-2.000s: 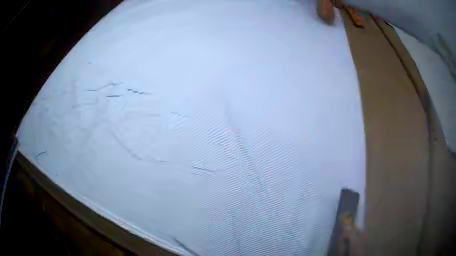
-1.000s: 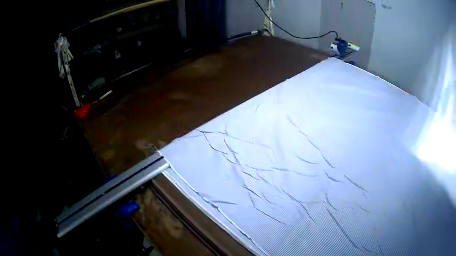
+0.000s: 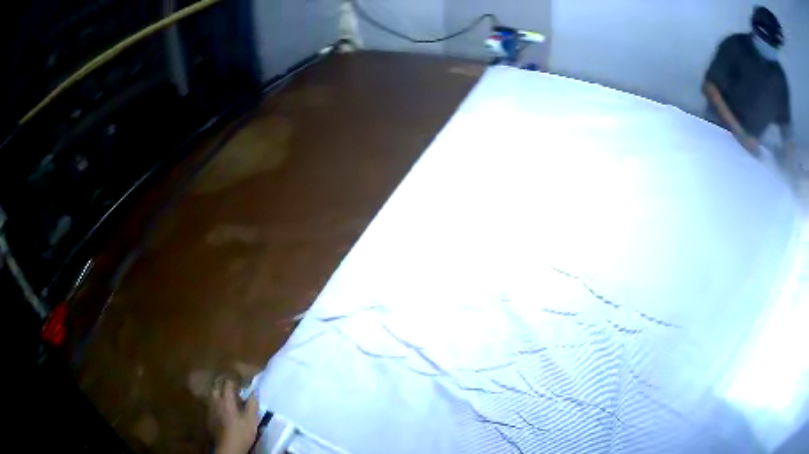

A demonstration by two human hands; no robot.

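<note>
A large white, finely striped fabric ply (image 3: 550,213) covers the right part of the table, with creases near its near-left corner. My left hand (image 3: 234,420) is at the bottom, its fingertips at that corner; whether it grips the cloth cannot be told. The end of a pale rail, perhaps the cutter track (image 3: 282,438), shows just right of the hand, cut off by the frame's edge. My right hand is not in view.
Brown table surface (image 3: 293,177) lies left of the cloth. Red-handled shears (image 3: 55,324) lie at the far left edge. A blue-and-white machine (image 3: 510,43) with a black cord stands at the cloth's far corner. A masked person (image 3: 750,84) stands across the table, hands by the cloth. A yellowish pole (image 3: 115,58) hangs upper left.
The view has swung from the cloth and brown paper strip to the table end. My left hand and the other person have come into view. The silver rail now barely shows.
</note>
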